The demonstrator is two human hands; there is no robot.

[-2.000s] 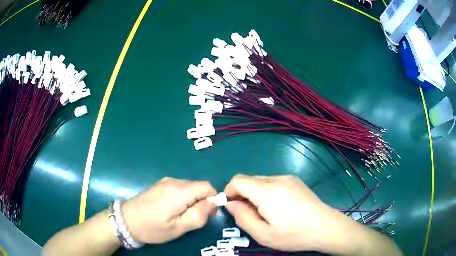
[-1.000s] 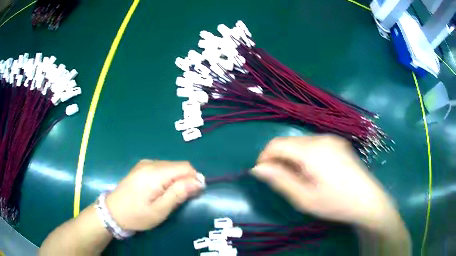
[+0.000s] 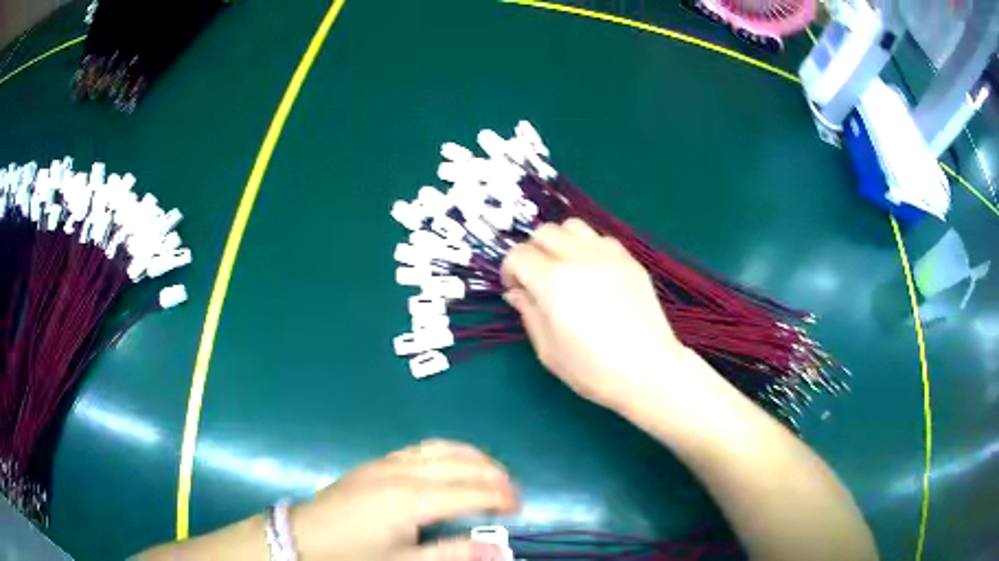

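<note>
The main bundle of red-and-black leads (image 3: 712,312) lies fanned at the centre, white connector housings (image 3: 429,364) at its left and silvery tips at its lower right. My right hand (image 3: 597,312) reaches over it, fingertips among the wires just right of the housings; whether they grip a lead is hidden. My left hand (image 3: 422,502) is at the bottom edge, slightly blurred and partly cut off, thumb and fingers apart. It is beside the near bundle (image 3: 613,544), of which a white housing and some wires show. The left hand covers part of that bundle.
A left bundle (image 3: 55,296) lies at the left edge, one housing sticking out. A dark far bundle (image 3: 137,44) is at the top left. A blue box with white paper (image 3: 876,164), a grey-white device, a pink grille (image 3: 767,13) and a clear piece (image 3: 948,268) are at the right.
My hands were together on a white housing, then drew apart along a lead. Now my right hand has moved up to the main bundle, and my left hand is lower, by the near bundle.
</note>
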